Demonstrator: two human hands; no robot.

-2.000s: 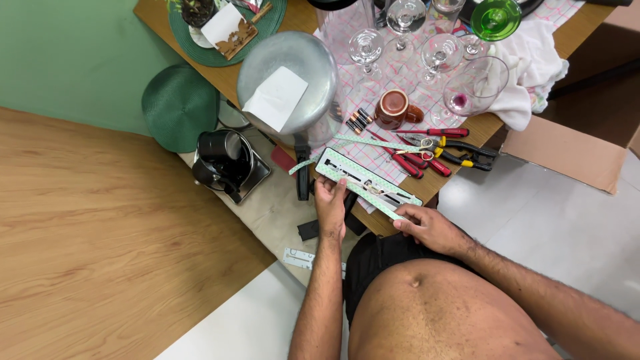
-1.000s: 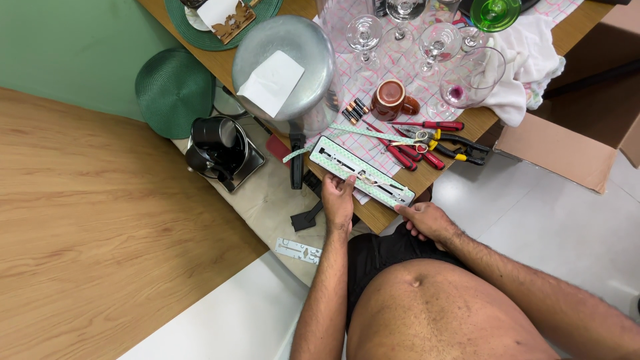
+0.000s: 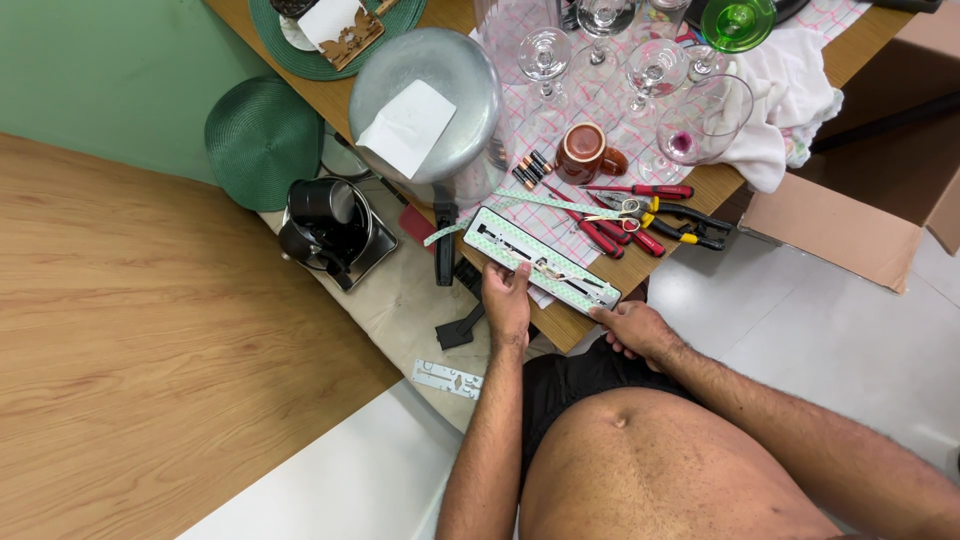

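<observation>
A long narrow housing (image 3: 551, 266), faced with green-and-white patterned strips and showing wires and black parts in its middle, lies tilted over the table's corner. My left hand (image 3: 508, 300) grips its lower long edge, thumb on top. At its right end my right hand (image 3: 632, 326) holds the corner between thumb and curled fingers. A loose patterned strip (image 3: 559, 202) runs behind the housing. Beside it are small scissors (image 3: 626, 215), red-handled screwdrivers (image 3: 600, 236), pliers with black and yellow grips (image 3: 686, 225) and several batteries (image 3: 532, 169). A perforated metal plate (image 3: 448, 379) rests on the cushioned surface at lower left.
Upside-down glasses (image 3: 651, 71), a brown mug (image 3: 584, 154) and a large metal-topped glass container (image 3: 424, 105) crowd the wooden table (image 3: 562, 326). Black cookware (image 3: 326, 225) and a black bracket (image 3: 456, 330) sit left. An open cardboard box (image 3: 840, 225) stands right.
Both hands stay on the housing. Since the earliest frame, it has tilted a little and its wire-bearing face shows more fully.
</observation>
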